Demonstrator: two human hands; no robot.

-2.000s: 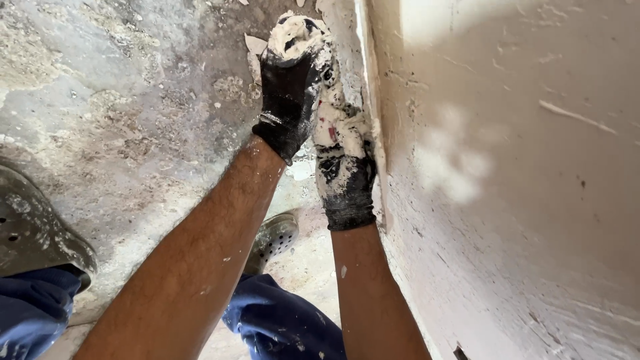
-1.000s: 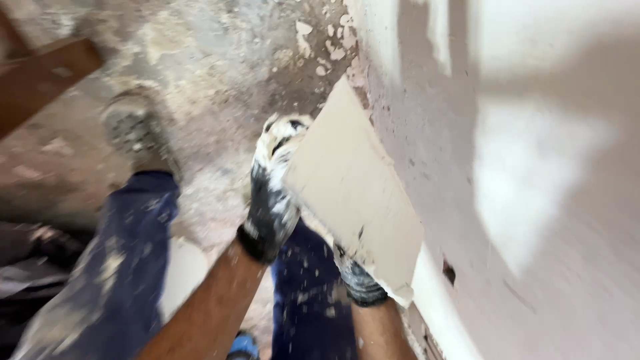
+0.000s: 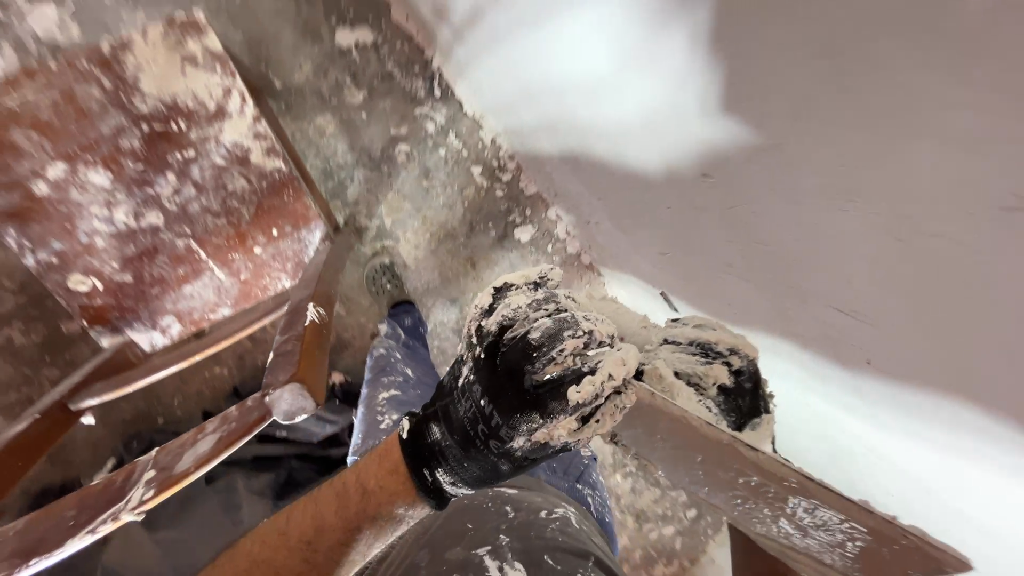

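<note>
My left hand [image 3: 536,368], in a black glove caked with wet plaster, is in the middle of the view with its fingers curled round thick plaster [image 3: 604,384]. Just right of it, by the wall, is my right hand [image 3: 716,372], also gloved and heavily smeared; its fingers are mostly hidden. The two hands nearly meet. From below them a long flat brown board [image 3: 760,472], with plaster along its edge, slants to the lower right. Whether my right hand grips this board cannot be told.
A reddish-brown wooden seat or tabletop [image 3: 160,176], spattered with plaster, stands at the left, with wooden rails [image 3: 152,488] below it. The wall [image 3: 840,200] fills the right side. My shoe [image 3: 386,278] rests on the stained floor [image 3: 448,216]. Dark sheeting [image 3: 264,464] lies lower left.
The broad pale plaster-coated slab seen between my hands a second ago no longer shows that face. The view has swung, bringing the wooden furniture in at the left. My hands are closer together.
</note>
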